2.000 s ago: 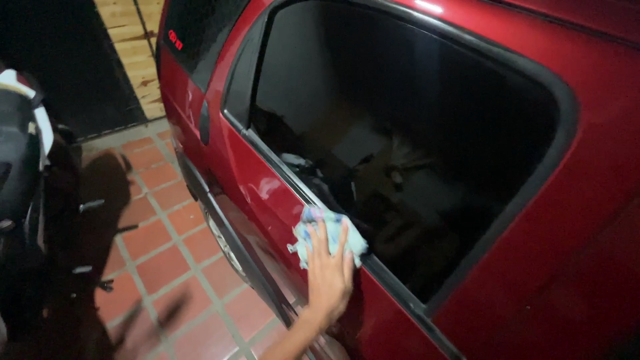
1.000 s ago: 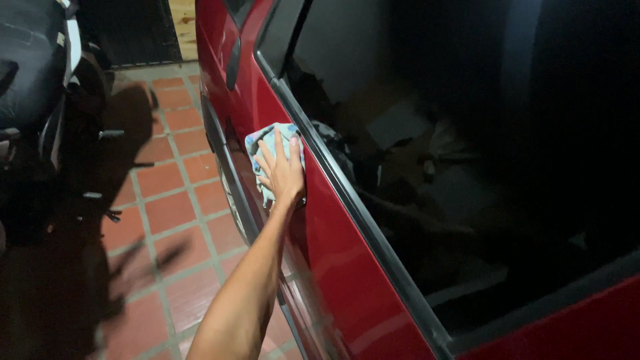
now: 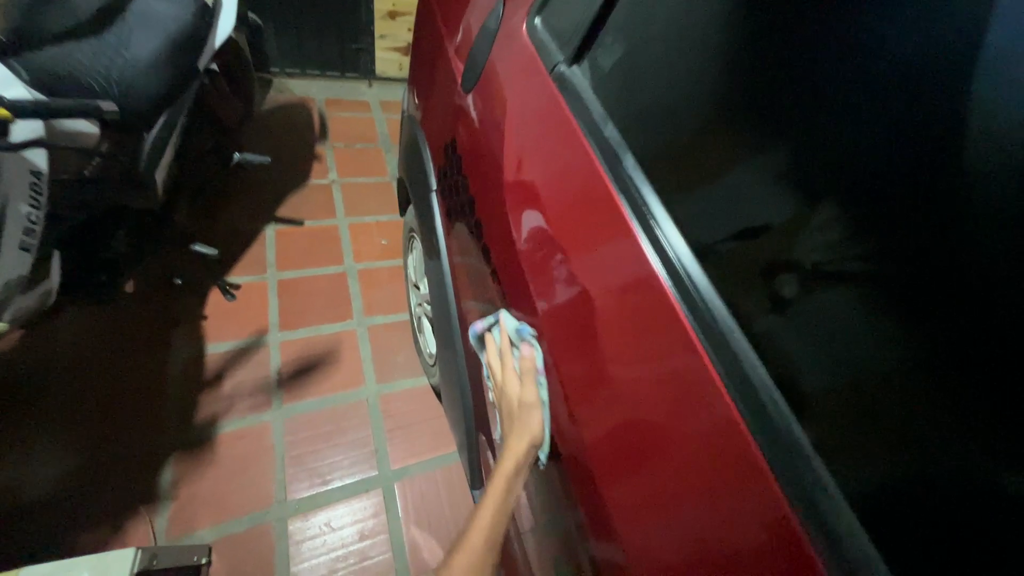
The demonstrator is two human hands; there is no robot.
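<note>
My left hand [image 3: 512, 392] presses a light blue patterned cloth [image 3: 506, 322] flat against the lower side panel of a red car [image 3: 632, 360]. Its fingers lie spread over the cloth, which hangs past the wrist side. Above and to the right of the hand runs the black trim [image 3: 680, 264] under a dark side window [image 3: 824, 224]. A black door handle [image 3: 482, 50] is farther along the car. My right hand is out of view.
A motorcycle [image 3: 104, 64] stands at left on a red tile floor [image 3: 320, 304]. The car's wheel [image 3: 420, 300] is beyond my hand. A dark gate [image 3: 320, 36] closes the far end. A pale box-like object [image 3: 104, 562] shows at bottom left.
My left hand, with the cloth, has moved from just below the window trim down onto the lower side panel. The view has shifted too.
</note>
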